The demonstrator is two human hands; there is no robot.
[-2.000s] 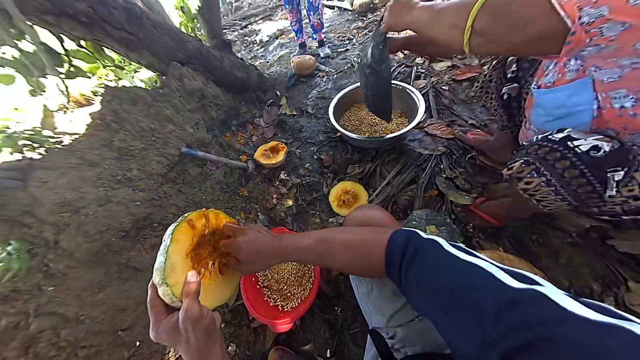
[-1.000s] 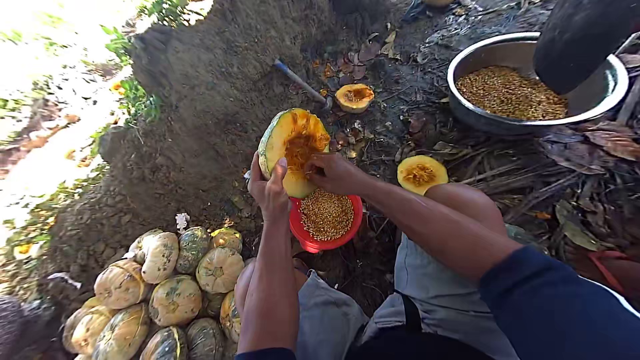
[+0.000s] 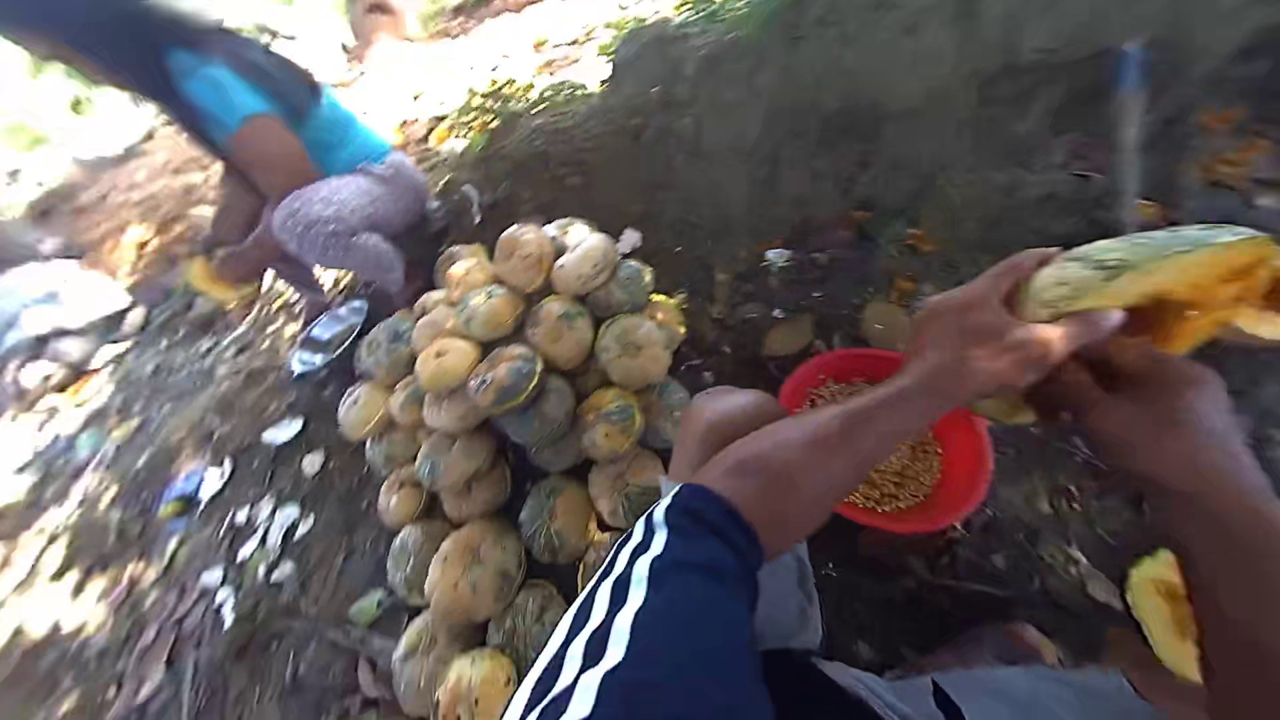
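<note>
My left hand [image 3: 985,325] grips the near rim of a halved pumpkin [image 3: 1140,265], which is tilted with its orange hollow facing down and to the right. My right hand [image 3: 1150,410] is just below the opening, its fingers hidden under the pumpkin and behind my left hand; whether it holds pulp is not visible. Beneath my left forearm stands a red plastic bowl [image 3: 965,480] with pumpkin seeds [image 3: 900,475] in it. Another piece of cut pumpkin [image 3: 1165,612] lies on the ground beside my right forearm.
A large heap of whole pumpkins [image 3: 475,570] lies to my left. Beyond it a person in a turquoise top [image 3: 330,130] bends low near a shiny metallic object [image 3: 330,337]. A blue-ended tool handle [image 3: 1131,130] is at the upper right, by an earth bank [image 3: 850,130].
The view has swung far to the left, bringing in the bending person. The pumpkin half, earlier upright with its cut face toward me, is now tipped over.
</note>
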